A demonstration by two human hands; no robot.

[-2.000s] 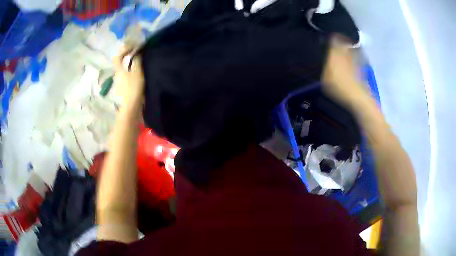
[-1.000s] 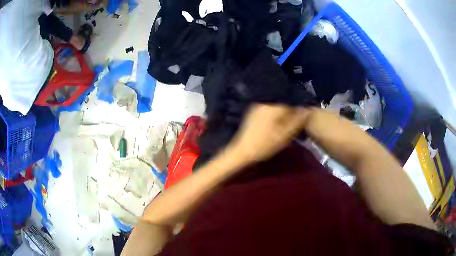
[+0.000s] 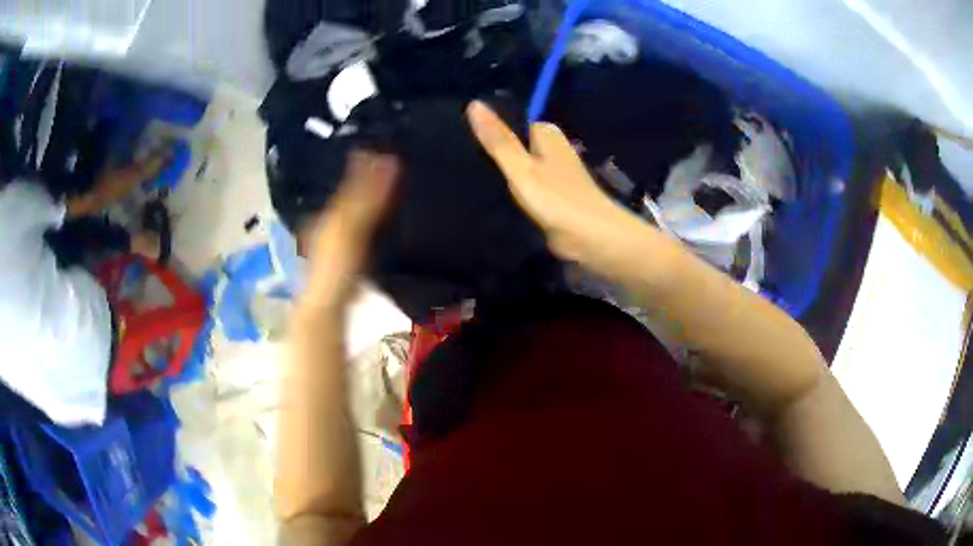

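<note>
A heap of black garment pieces [image 3: 443, 203] with white and grey patches lies in front of me, over my lap and beyond. My left hand [image 3: 361, 219] is at its left side and is blurred, so its grip cannot be told. My right hand [image 3: 549, 187] lies on the cloth at the right, with index finger and thumb spread apart. The blue plastic basket [image 3: 816, 229] stands at the right with black cloth and crumpled whitish scraps [image 3: 720, 213] in it.
Another person in white clothing [image 3: 48, 309] is at the far left beside a red stool [image 3: 160, 325]. A blue crate [image 3: 96, 469] is at the lower left. Pale and blue scraps [image 3: 248, 288] lie on the floor. A yellow-edged white panel [image 3: 907, 331] is at the right.
My hands were together over bunched cloth near my lap; they are now apart and further forward on the black cloth. The view has shifted, showing more of the person at the left.
</note>
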